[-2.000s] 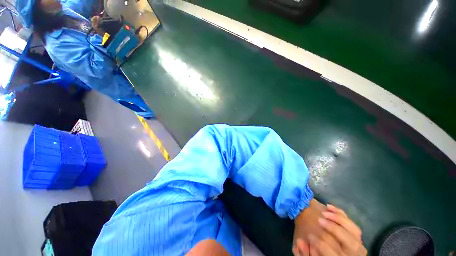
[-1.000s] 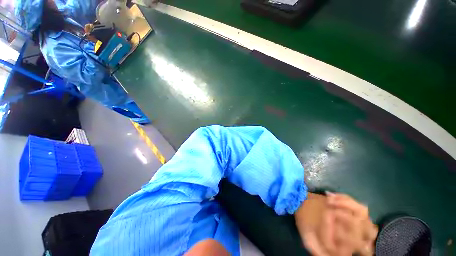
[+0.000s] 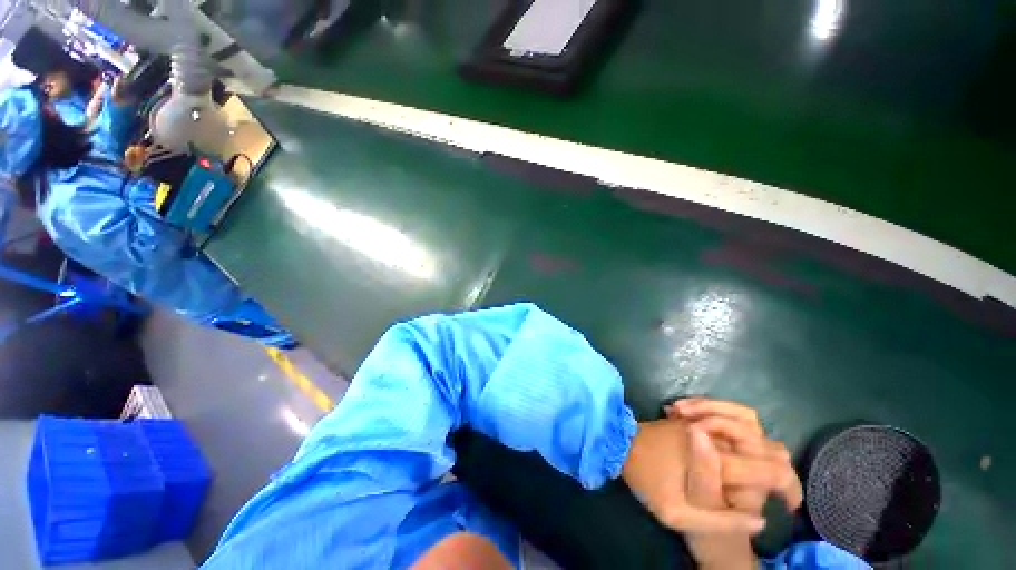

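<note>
My left hand reaches in from the left out of a light blue sleeve. My right hand comes from the bottom edge, with a bit of blue cuff beside it. The two hands are clasped together low on the right, over the dark green bench. I see no tool or part in them, though overlapping fingers hide the palms. A round black dish with a grey perforated disc lies just right of my hands. Its right side is darker.
A black frame with a pale unit lies beyond the white strip. At upper left, a person in a blue smock is by a teal box on a board. Blue crates stand on the floor at lower left.
The view has turned, so the black frame and the dish show more fully. My clasped hands moved a little against each other, and my right cuff has come into view.
</note>
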